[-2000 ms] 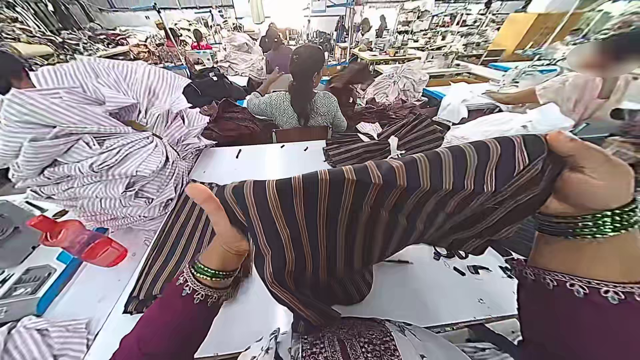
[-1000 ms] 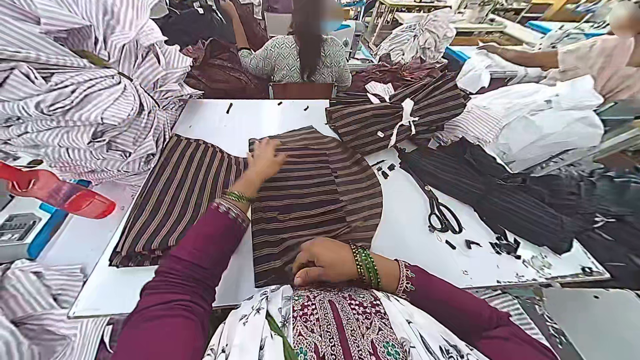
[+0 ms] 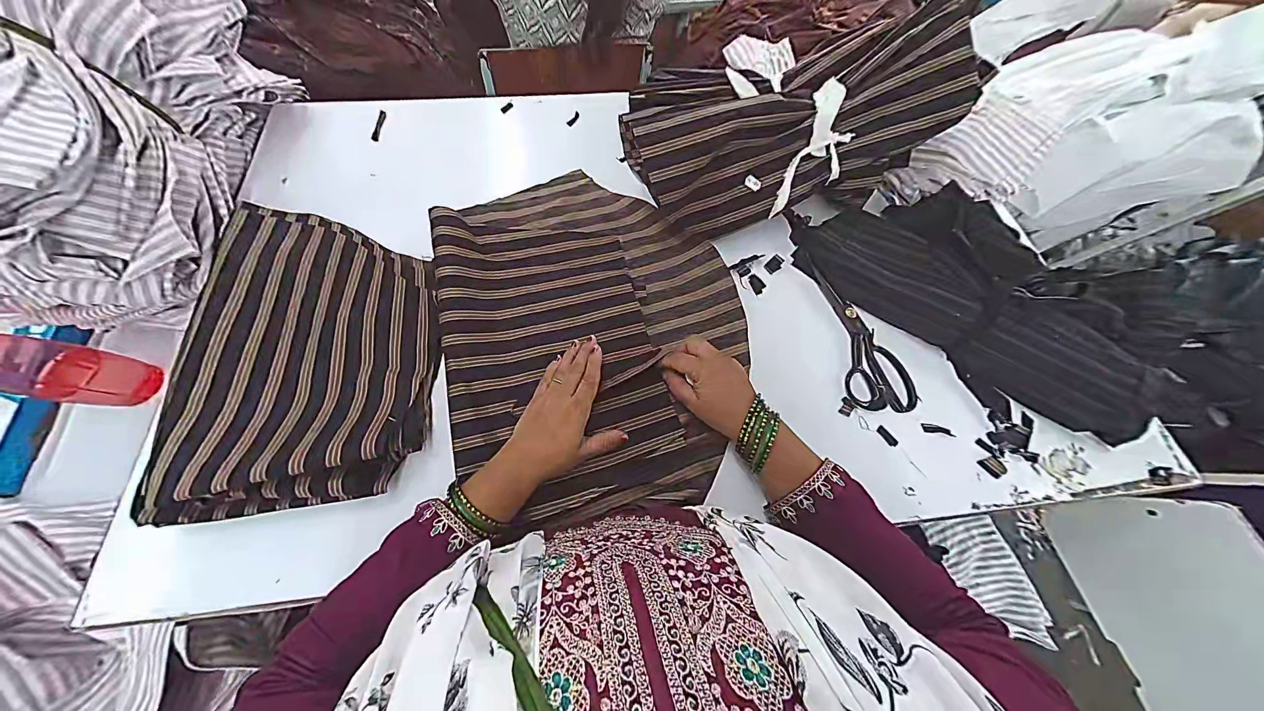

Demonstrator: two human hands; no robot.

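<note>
A dark striped fabric piece (image 3: 543, 296) lies spread on the white table (image 3: 336, 158) in front of me. My left hand (image 3: 563, 415) rests flat on it, palm down, thumb apart from the fingers. Just to its right, my right hand (image 3: 709, 383) pinches a small fold of the same fabric between thumb and fingertips. A folded stack of matching striped fabric (image 3: 306, 365) lies to the left. Black-handled scissors (image 3: 869, 365) lie to the right, their blades partly under dark cloth. At the back right is a striped fabric bundle (image 3: 711, 148) tied with a white strip (image 3: 825, 123).
Dark fabric (image 3: 978, 296) covers the table's right side, with small black scraps (image 3: 1007, 439) near the scissors. White and striped cloth (image 3: 1116, 128) is heaped behind. Light striped garments (image 3: 89, 158) are piled at the left, above a red translucent plastic object (image 3: 99, 370). A chair back (image 3: 563, 69) stands beyond the table.
The fabric I held up in both hands two seconds ago now lies on the table. Since one second ago, my left hand has come nearer to me and my right hand has moved onto the fabric's middle.
</note>
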